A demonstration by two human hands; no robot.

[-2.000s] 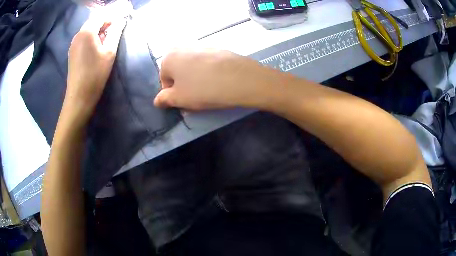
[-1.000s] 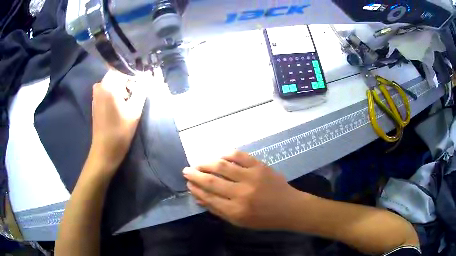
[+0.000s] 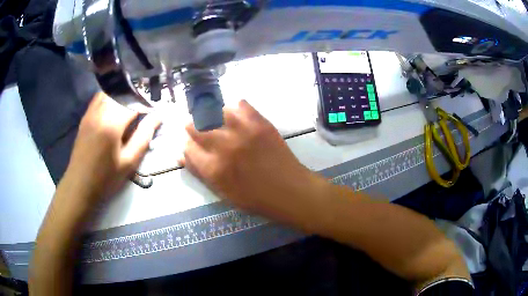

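The dark garment panel (image 3: 39, 110) lies left of my left hand, running back behind the machine head; none shows on the front bed. My left hand (image 3: 107, 139) is beside the needle area, thumb and fingers pointing into the glare. My right hand (image 3: 240, 159) is just right of it, its fingertips near and partly behind the dark cylinder attachment (image 3: 205, 107). Glare and the cylinder hide whether either hand holds cloth. The presser foot and needle (image 3: 156, 87) are small and partly washed out. The sewing machine head (image 3: 278, 26) spans the top.
A smartphone (image 3: 348, 95) with a keypad lies right of the needle. Yellow-handled scissors (image 3: 446, 147) lie near the table edge, with small metal parts (image 3: 418, 72) and pale scraps (image 3: 492, 78) behind. The printed ruler (image 3: 168, 240) lines the front edge. Grey cloth (image 3: 463, 243) hangs at lower right.
The panel has gone from the front of the bed, baring the table and ruler there. My right hand has moved up from the front edge to near the needle. The view has shifted.
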